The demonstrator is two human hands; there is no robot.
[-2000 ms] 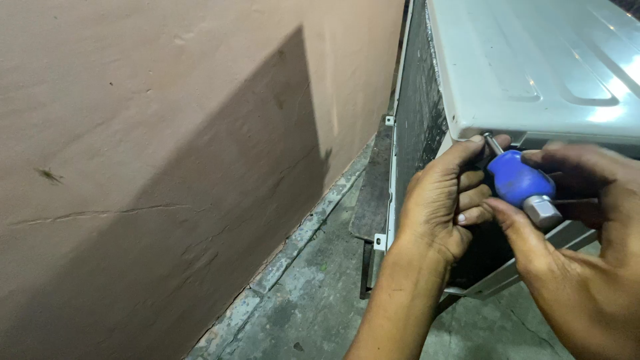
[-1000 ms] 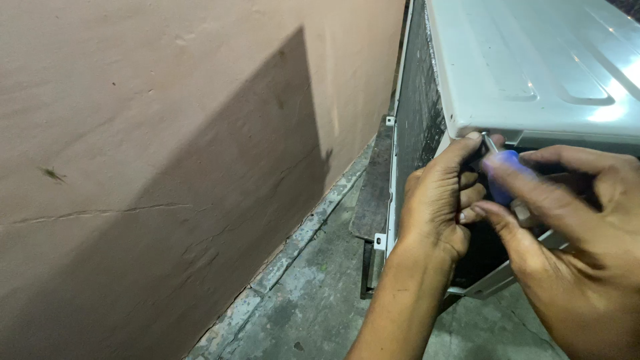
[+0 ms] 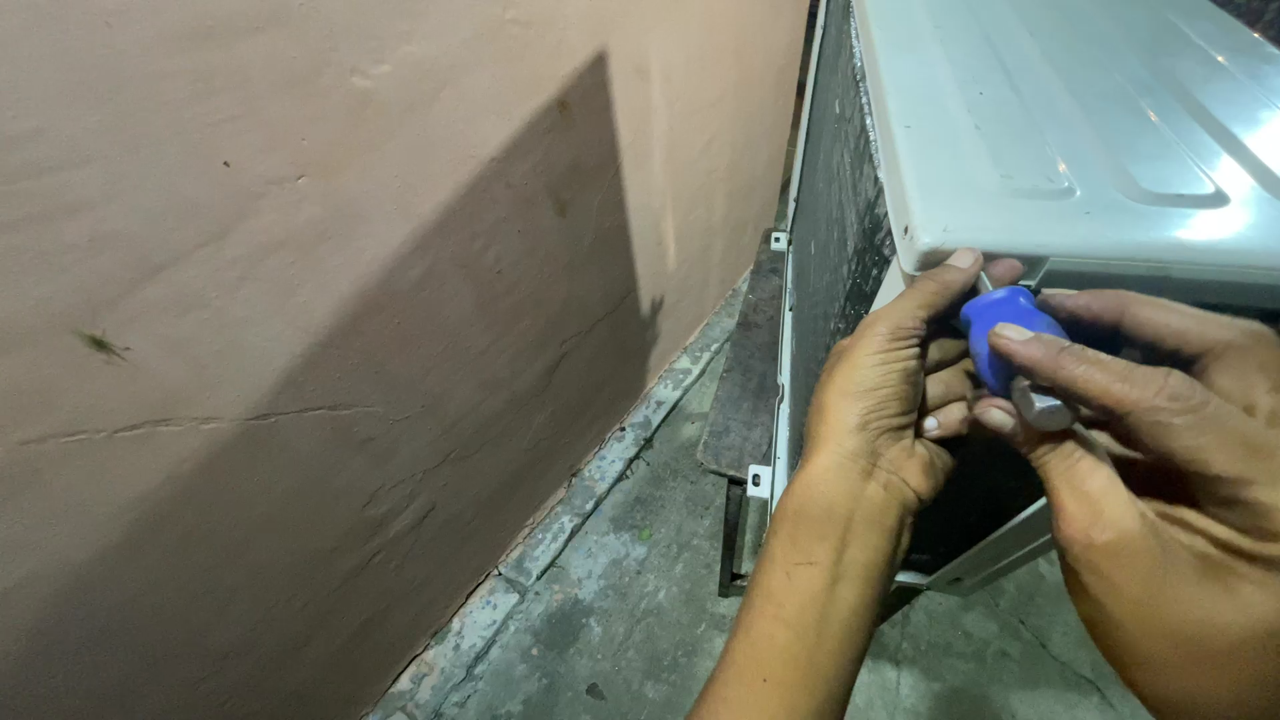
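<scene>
A screwdriver with a blue handle [image 3: 1012, 335] and a metal end cap points up toward the front edge of a white metal top panel [image 3: 1000, 225], near its left corner. My right hand [image 3: 1150, 430] has its fingers and thumb around the handle. Beside the shaft is my left hand [image 3: 900, 390], its thumb and a fingertip pinched at the shaft just below the panel edge, the other fingers curled under. The shaft's tip is hidden by the left fingers, so what it touches cannot be told.
The panel caps an appliance casing, which looks like an outdoor air-conditioner unit, with a dark finned side [image 3: 835, 210] and white mounting tabs [image 3: 759, 481]. A dark slab [image 3: 742, 400] lies beside it. A plastered wall [image 3: 300, 250] rises at the left above a concrete floor [image 3: 620, 590].
The right fingers have shifted around the blue handle, which they partly covered a second ago and which now shows more. My left hand has stayed at the panel corner.
</scene>
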